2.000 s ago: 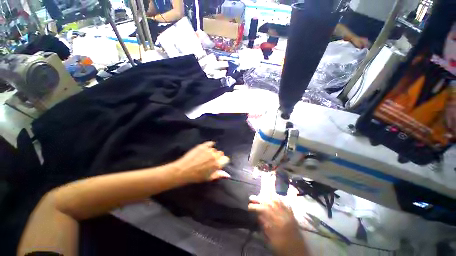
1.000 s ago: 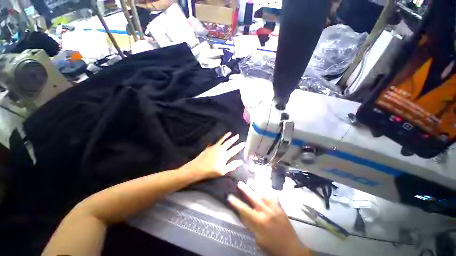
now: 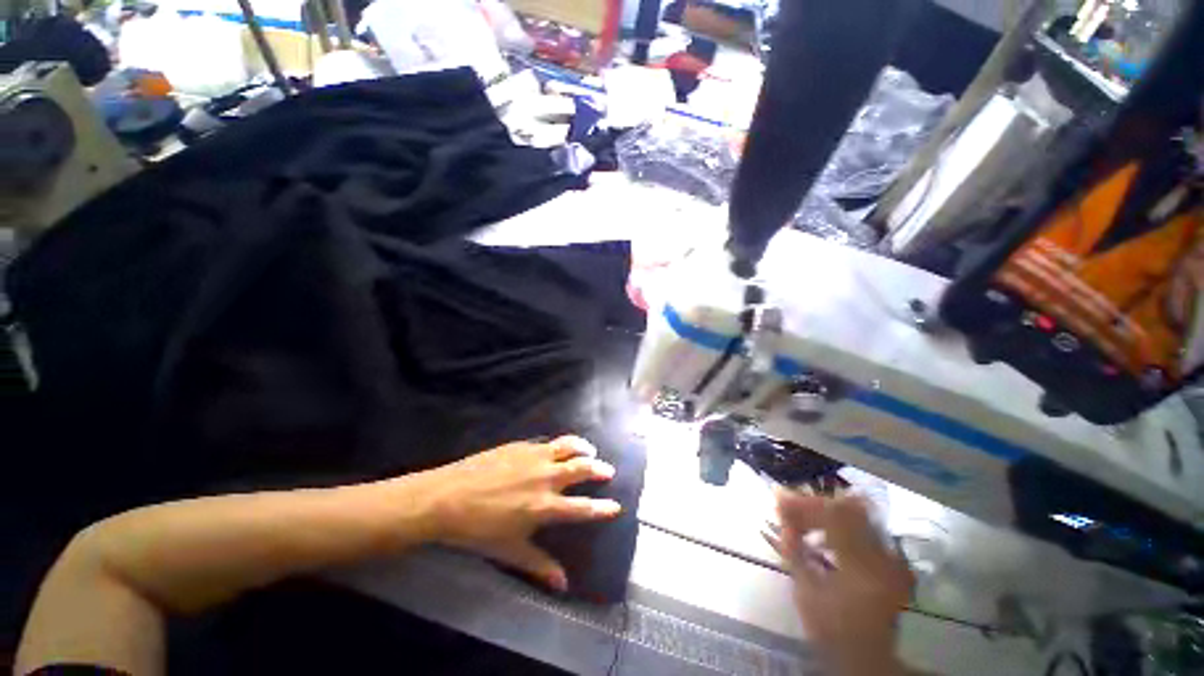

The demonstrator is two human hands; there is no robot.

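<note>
A large black garment (image 3: 304, 317) lies spread left of the needle, its near edge beside the lit presser foot (image 3: 676, 403) of the white sewing machine (image 3: 858, 436) with a blue stripe. My left hand (image 3: 522, 505) lies flat on the garment's near part, fingers spread. My right hand (image 3: 845, 568) is blurred, right of the needle over the bed, with fingers bent. A small dark bit shows at its fingers; whether it holds this is unclear. Dark thin strips (image 3: 792, 462) lie under the machine arm, partly hidden by the right hand.
A dark cloth-covered post (image 3: 805, 132) rises above the needle end. A phone (image 3: 1089, 284) with an orange screen is above the machine head. Crumpled clear plastic (image 3: 680, 156) lies behind. A second beige machine (image 3: 73, 145) stands at far left. A ruler scale (image 3: 713, 647) marks the front edge.
My right hand has moved right, away from the garment edge, to where the snips lay; the snips no longer show clearly. My left hand has slid nearer and left. The view has shifted.
</note>
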